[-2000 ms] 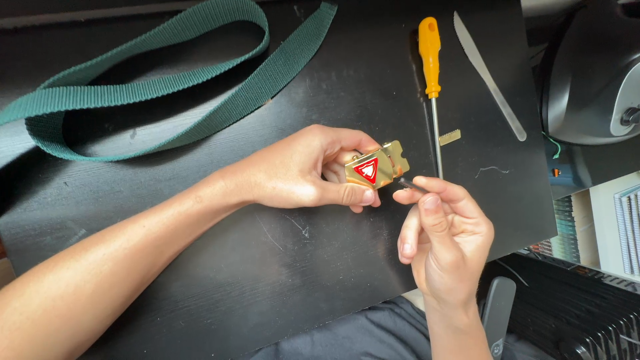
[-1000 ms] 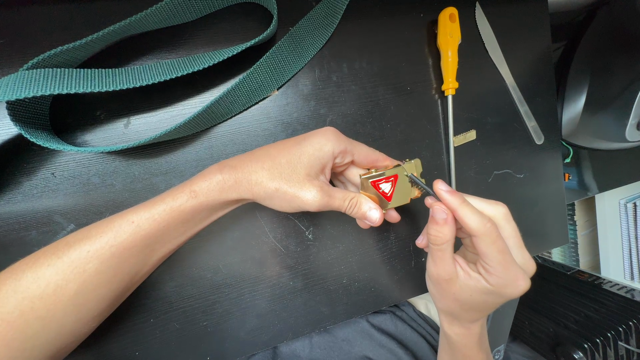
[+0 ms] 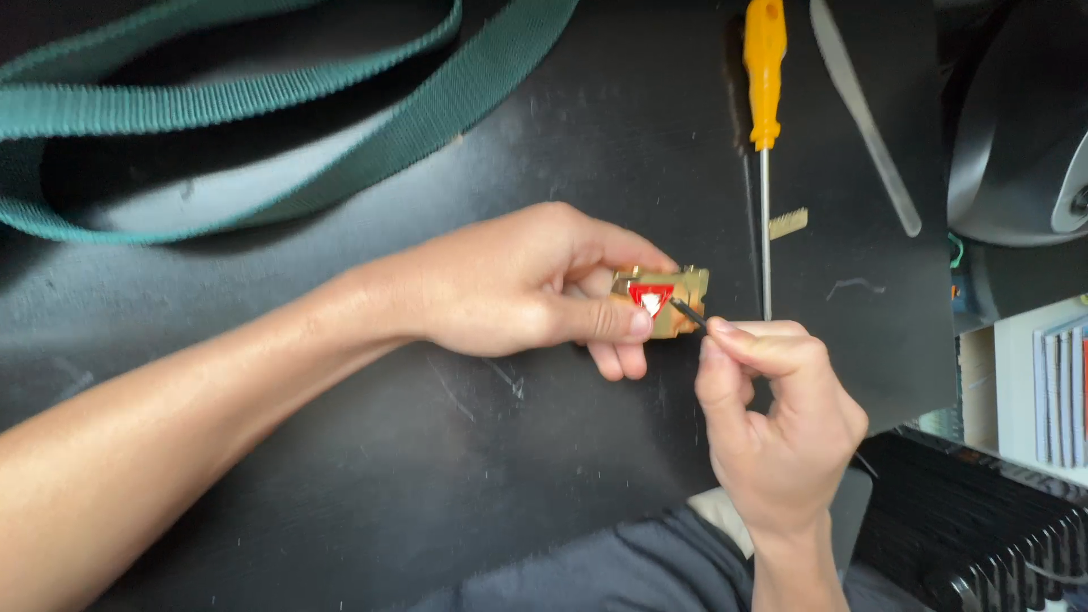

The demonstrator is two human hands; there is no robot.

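Note:
A brass-coloured metal belt buckle [image 3: 680, 316] with a red triangular emblem is gripped between the thumb and fingers of my left hand [image 3: 527, 293]. My right hand [image 3: 782, 408] pinches a thin dark rod-like tool [image 3: 690, 313], its tip at the face of the buckle beside the emblem. The far end of that tool is hidden in my fingers. To the right of the buckle lies a screwdriver with a yellow handle [image 3: 765, 76], and a small toothed brass strip [image 3: 789, 223] rests beside its shaft.
Green webbing strap [image 3: 229, 102] lies in loops at the upper left of the black table [image 3: 357, 476]. A flat metal knife-like blade [image 3: 867, 127] lies near the right edge. Beyond are a dark rounded appliance [image 3: 1011, 127], books [image 3: 1058, 391] and a black ribbed object [image 3: 960, 527].
The tool tip in my right hand has moved from the buckle's right end onto its face, beside the emblem. My left hand keeps its hold on the buckle.

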